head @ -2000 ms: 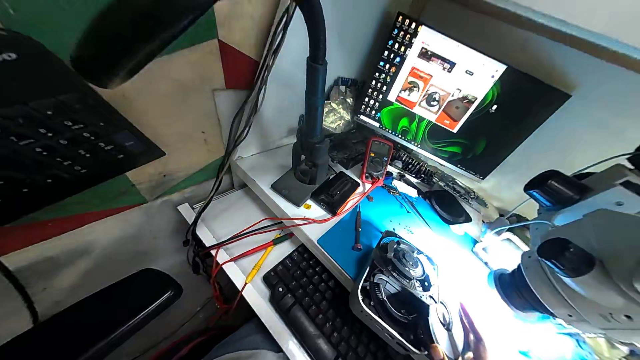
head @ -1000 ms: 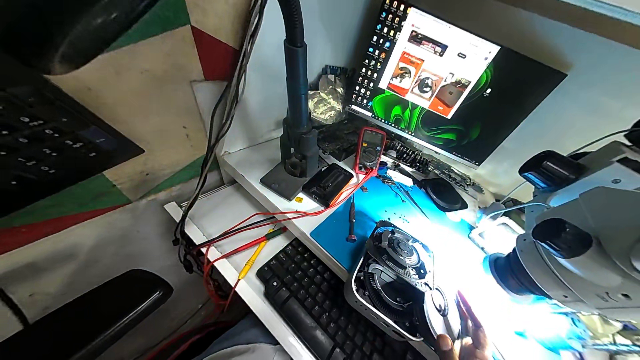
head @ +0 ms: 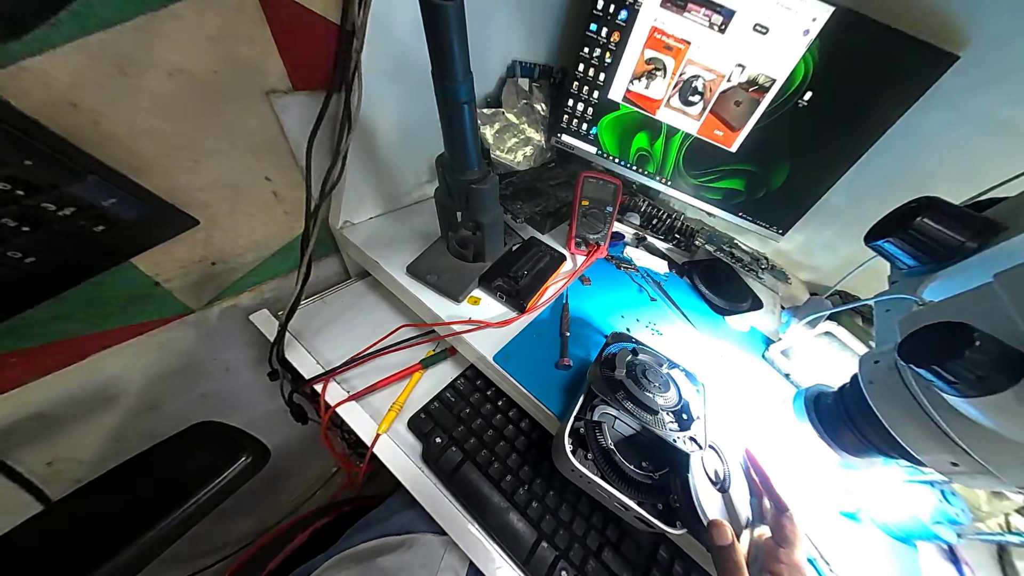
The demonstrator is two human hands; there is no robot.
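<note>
My right hand (head: pixel 760 532) is at the bottom right, with its thumb and fingers on opposite edges of a round silver cover (head: pixel 710 488). Glare washes out part of the fingers and the cover's far side. Against the cover stands an opened Mac mini-like compact computer housing (head: pixel 588 476), silver-rimmed and tilted, partly over the keyboard. A dark round fan or vent assembly (head: pixel 650 382) lies at its upper end, and a round cavity shows inside the housing. My left hand is out of view. A small screwdriver (head: pixel 565 336) lies on the blue mat (head: pixel 528 352), beyond the housing.
A black keyboard (head: pixel 512 472) lies along the near desk edge. Left of the mat are a red multimeter (head: pixel 595 210), its probe leads and a black stand (head: pixel 464 216). A microscope (head: pixel 904 384) overhangs the right side. A monitor (head: pixel 864 96) stands behind; tweezers (head: pixel 668 296) lie on the mat.
</note>
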